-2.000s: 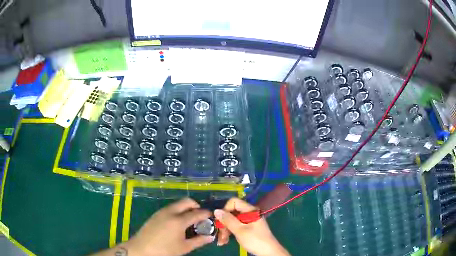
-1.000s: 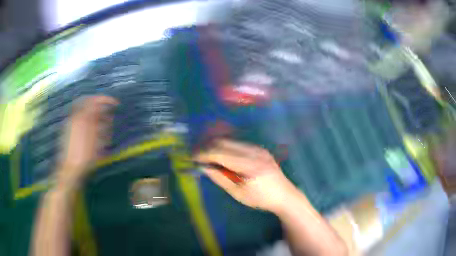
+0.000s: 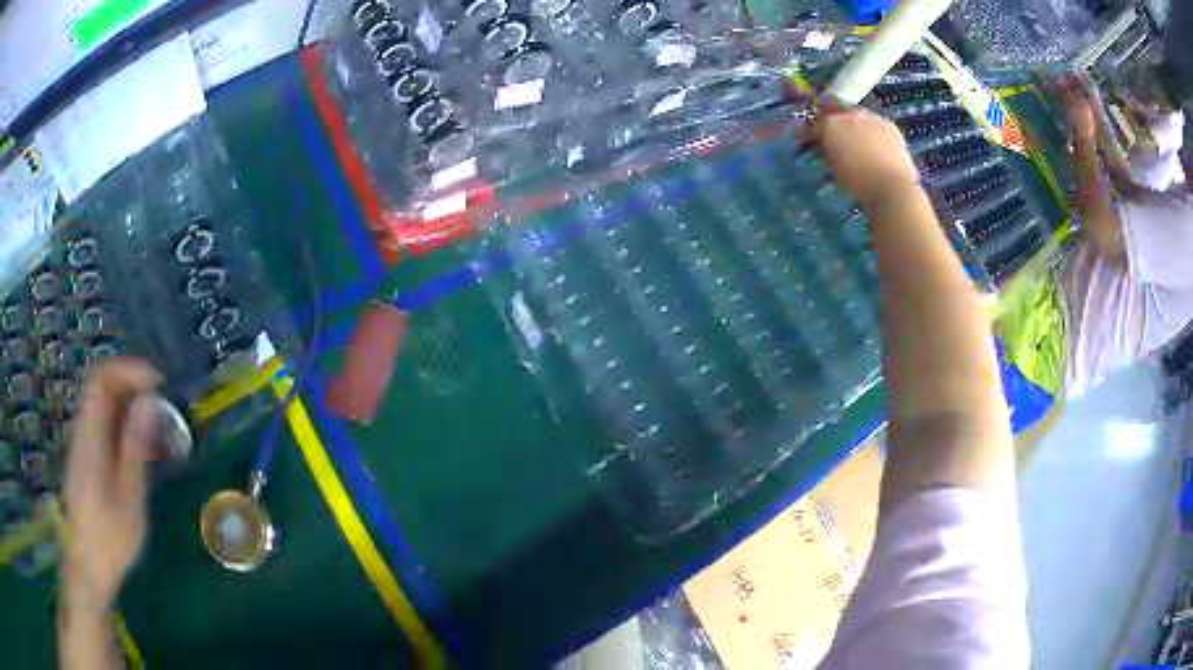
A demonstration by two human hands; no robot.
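Observation:
My left hand (image 3: 105, 478), blurred, is at the left edge and holds a round part (image 3: 162, 429) at its fingers. A gold-rimmed round piece (image 3: 238, 529) lies on the green mat just right of it, with a blue wire attached. A parts tray (image 3: 144, 216) with rows of round parts stands behind my left hand. My right hand (image 3: 857, 147) is stretched far out to the upper right, beside the lower end of a pale bar (image 3: 892, 50). Its fingertips are small and partly hidden, so I cannot tell what they grip.
A second parts tray (image 3: 576, 111) lies behind red tape. A clear ribbed tray (image 3: 693, 347) lies in front of it. A brownish-red block (image 3: 369, 363) lies mid-mat. Dark trays (image 3: 949, 144) stand at upper right. Brown cardboard (image 3: 772, 576) is below the mat's edge. Another person (image 3: 1125, 249) is at far right.
The view has swung right. My right hand has moved from the mat out to the upper right, and the red clip is no longer visible. My left hand now holds a round part beside the gold-rimmed piece.

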